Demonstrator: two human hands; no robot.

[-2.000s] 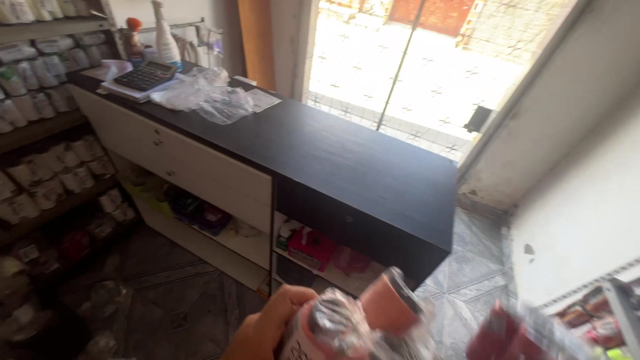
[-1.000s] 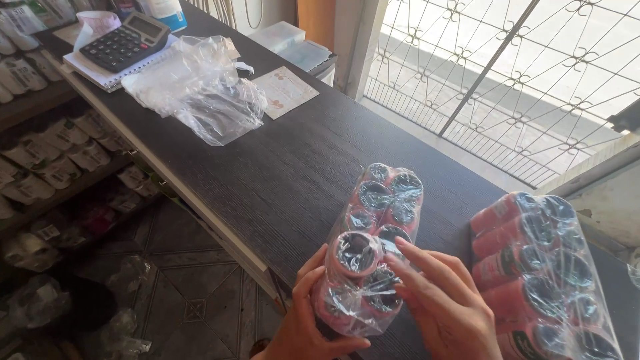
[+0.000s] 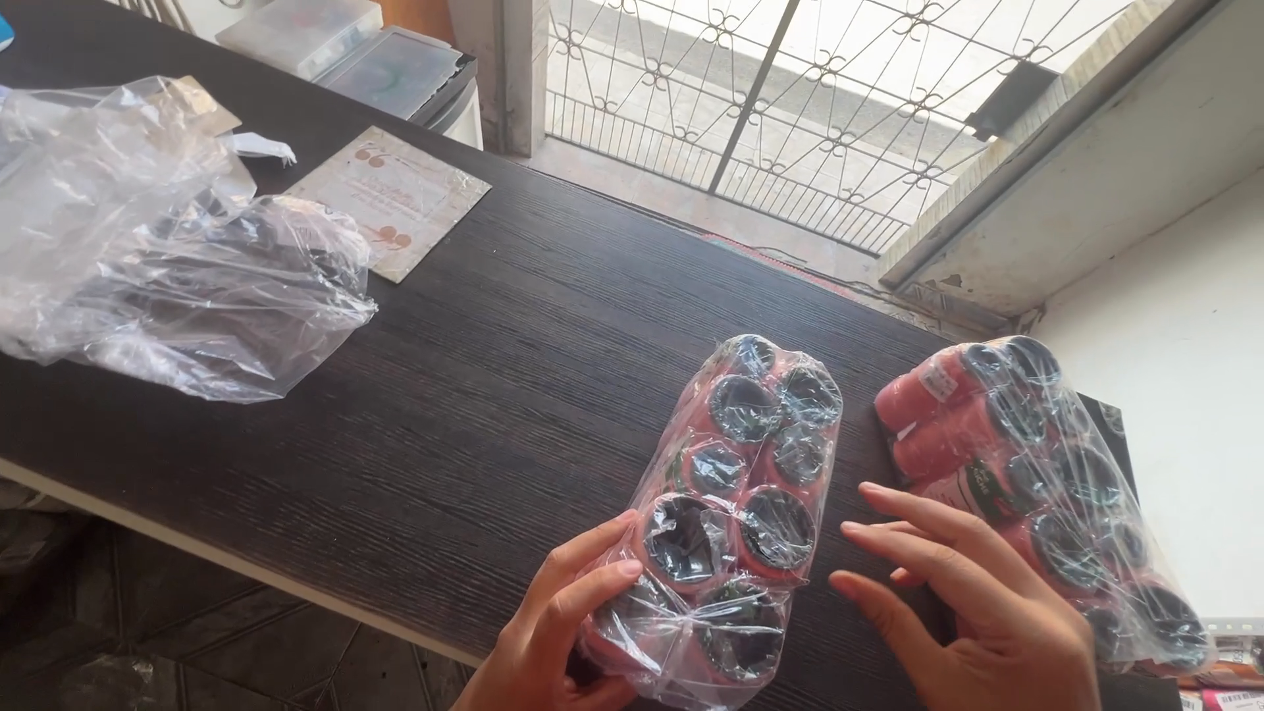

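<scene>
A plastic-wrapped pack of pink bottles with dark round ends [image 3: 736, 484] rests on the dark wood-grain counter [image 3: 494, 395]. My left hand [image 3: 568, 612] grips its near left side, fingertips pressing the film. My right hand [image 3: 973, 592] is apart from that pack, fingers spread and holding nothing. Just beyond it, at the right, lies a second wrapped pack of pink bottles [image 3: 1057, 474], partly covered by this hand. Clear film is gathered to a point at the near end of the first pack.
Crumpled clear plastic bags [image 3: 197, 247] lie on the counter's left, beside a printed card [image 3: 395, 202]. Translucent plastic boxes [image 3: 385, 74] stand behind the far edge. Beyond the counter are a metal grille door [image 3: 750, 109] and a white wall [image 3: 1165, 296].
Both packs have come down onto the counter from where they were carried two seconds ago. My right hand, near the left pack one second ago, is now away from it. The view is closer.
</scene>
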